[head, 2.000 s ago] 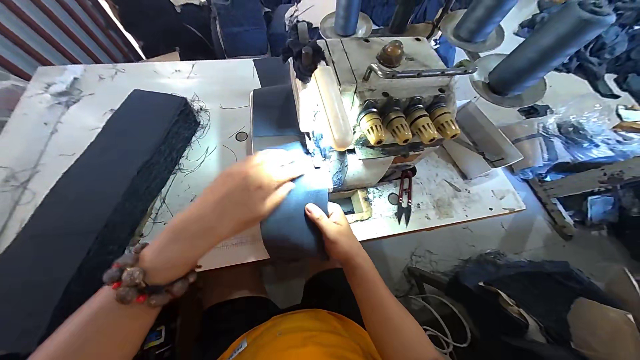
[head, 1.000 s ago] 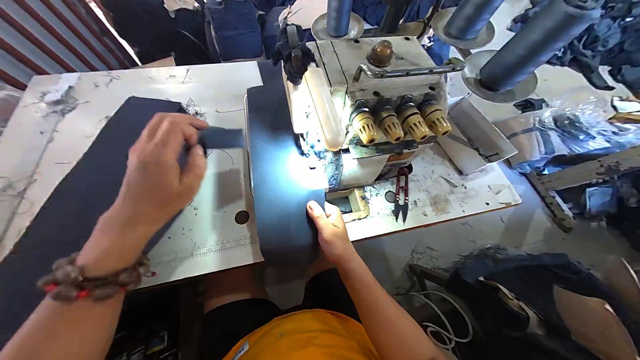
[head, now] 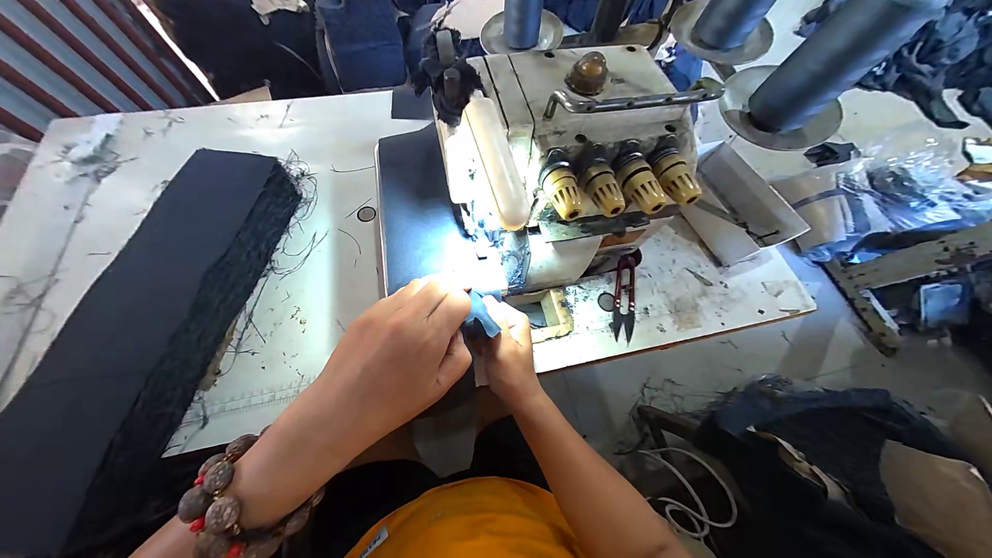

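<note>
My left hand (head: 403,345) and my right hand (head: 508,349) meet at the front of an overlock sewing machine (head: 573,139). Between their fingers is a small piece of blue fabric (head: 484,312), bunched up, its far end hidden by the hands. Dark blue fabric (head: 415,209) lies flat on the machine's bed, left of the presser area, under the bright lamp light. To the left on the table rests a thick stack of dark cut fabric pieces (head: 178,256) with frayed edges. Red-handled thread snips (head: 625,298) lie right of my right hand.
Tension knobs (head: 604,186) line the machine's front, with thread cones (head: 837,70) behind at the right. An open white box (head: 744,201) sits on the white table (head: 349,139), where loose threads are scattered. Plastic-wrapped goods (head: 914,186) and dark fabric (head: 806,442) lie to the right.
My left hand has come back from over the table at the left to the machine's front, beside my right hand. The dark panel that hung over the front edge no longer shows there.
</note>
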